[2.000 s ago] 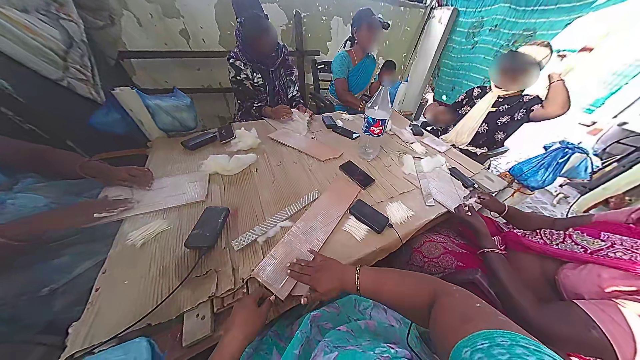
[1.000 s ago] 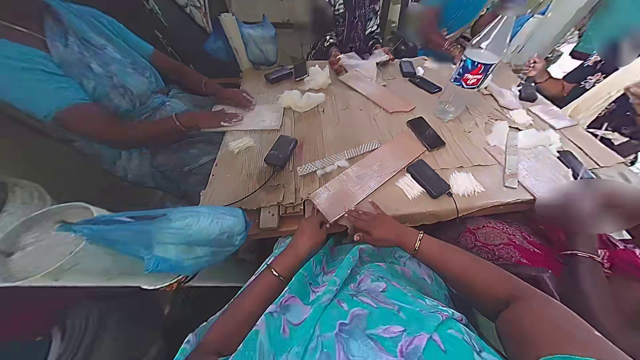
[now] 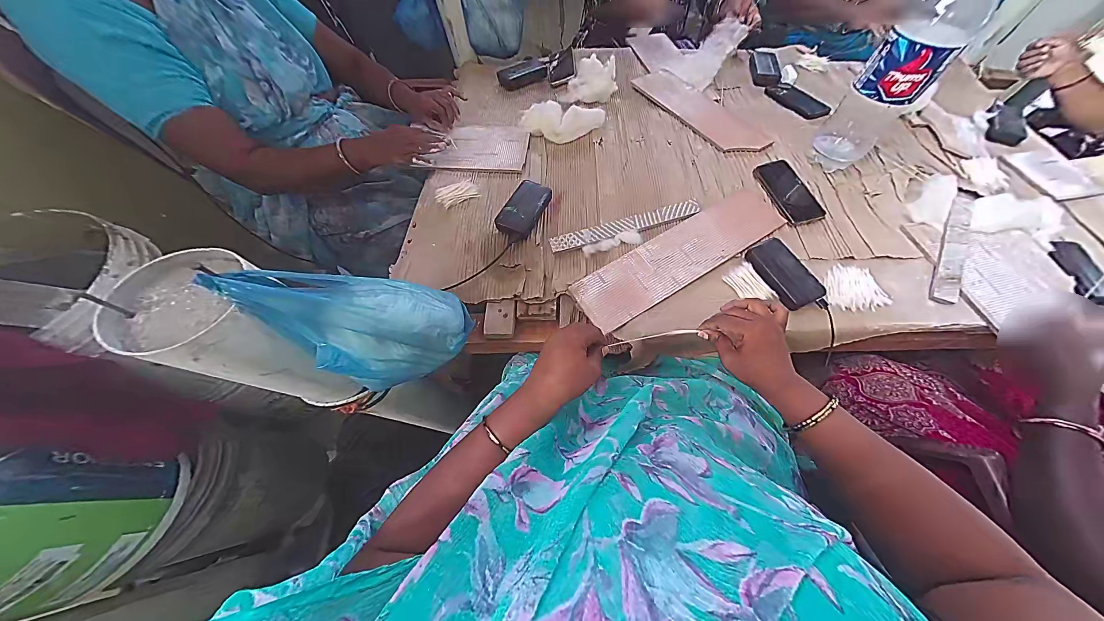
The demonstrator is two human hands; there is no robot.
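Between my two hands, just off the table's near edge, a thin pale strand (image 3: pixel 660 335) is stretched. My left hand (image 3: pixel 569 358) pinches its left end and my right hand (image 3: pixel 752 343) its right end. A flat ridged board (image 3: pixel 681 259) lies slantwise on the cardboard-covered table, in front of my hands. Behind it is a patterned metal strip (image 3: pixel 625 227) with a small tuft of cotton (image 3: pixel 614 242) against it. Bundles of white cotton wicks (image 3: pixel 856 287) lie on both sides of a black case (image 3: pixel 786 273) with a cord. A black phone (image 3: pixel 789 191) lies farther back.
A plastic bottle (image 3: pixel 893 82) stands at the back right. Co-workers' hands and boards line the table; one person's hands rest on a ridged board (image 3: pixel 483 148) at the left. A white bucket (image 3: pixel 164 302) and a blue plastic bag (image 3: pixel 371 323) are at my left.
My hands have come off the near end of the ridged board and now hold the thin strand between them. The view has shifted left and downward since the earliest frame.
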